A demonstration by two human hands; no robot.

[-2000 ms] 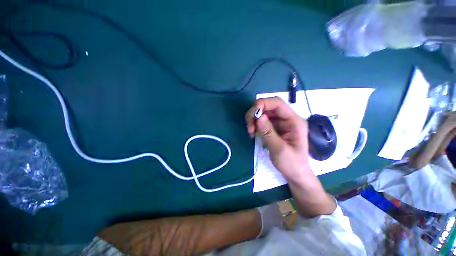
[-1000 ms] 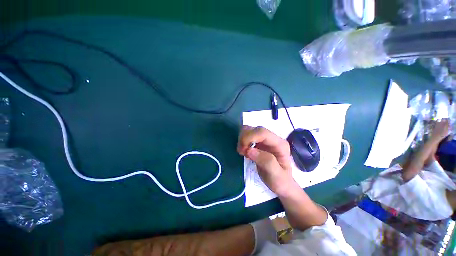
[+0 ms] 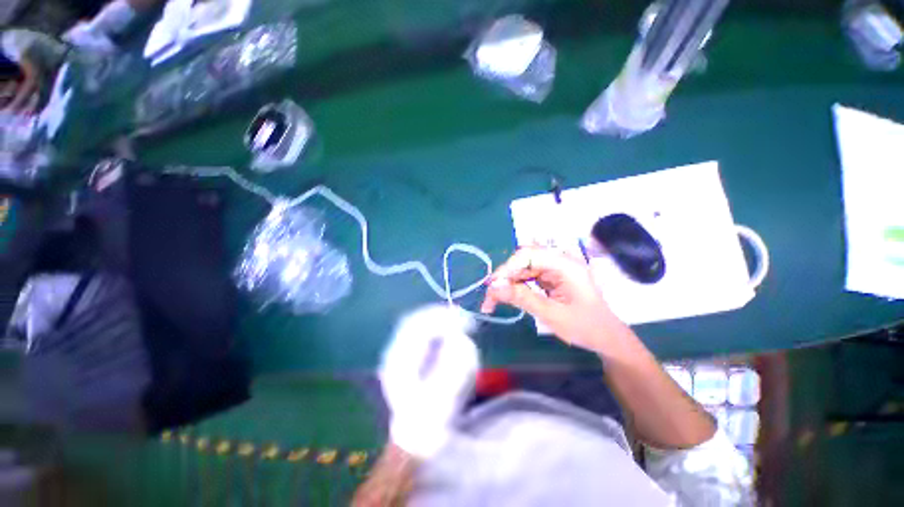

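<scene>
My right hand (image 3: 555, 292), bare, is over the left edge of the printed paper (image 3: 684, 292). Its fingertips are pinched at the end of the thin white cable (image 3: 365, 243); the plug is too small and blurred to make out. The cable makes a loop beside my fingers and runs left across the bench. My left hand (image 3: 432, 374), in a white glove, is close below and left of my right hand at the bench's near edge. It is blurred, with a dark patch on it; whether it holds a white unit cannot be told.
A black mouse (image 3: 628, 248) lies on the paper, with a pale ring (image 3: 753, 257) at its right edge. Crumpled clear plastic (image 3: 294, 259) lies left. Bagged units (image 3: 280, 134) (image 3: 510, 51) and a wrapped post (image 3: 634, 94) stand farther back. A black case (image 3: 183, 287) is far left.
The view has swung left and widened. My gloved left hand has come into view beside my right hand; before, only the left forearm showed. The black case and bagged units now show.
</scene>
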